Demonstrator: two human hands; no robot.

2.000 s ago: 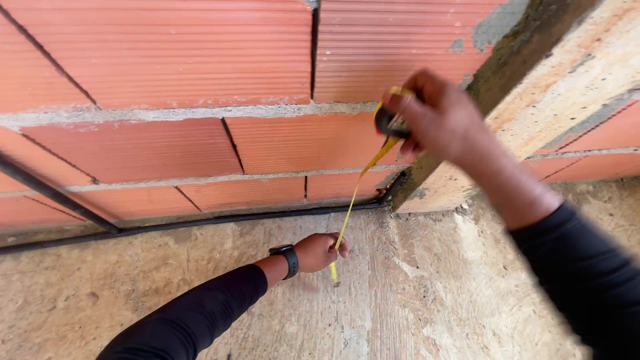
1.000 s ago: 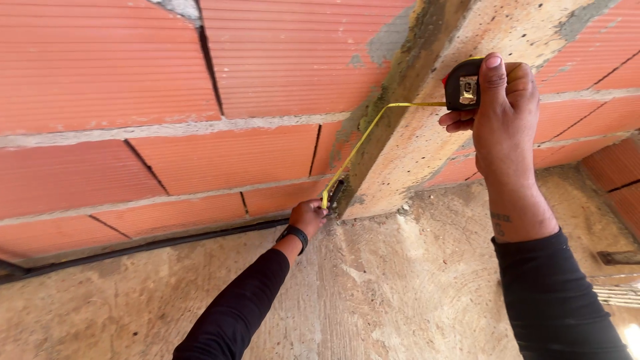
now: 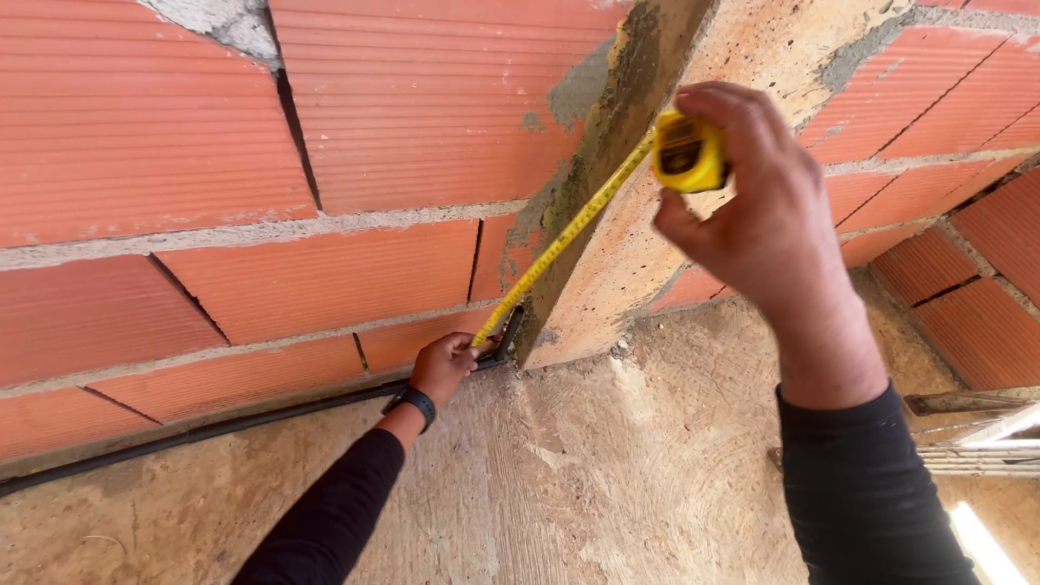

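Note:
A yellow tape measure is held up by its case in my right hand, in front of the concrete column. Its yellow blade runs down and to the left from the case to my left hand, whose fingers pinch the low end beside the wall's foot. My left wrist wears a dark watch. Close to the right of that hand, a black pipe bends upward at the column's base. The blade's very tip is hidden by my fingers.
A wall of ribbed red clay blocks with mortar joints stands ahead. The concrete column juts from it. A black conduit follows the wall's foot along the rough concrete floor. Pale rods lie at the right.
The blade hung slack, then was bent around at the column; it now runs nearly straight between my hands. The tape case has turned, its yellow side showing. The view has shifted right since the first frame.

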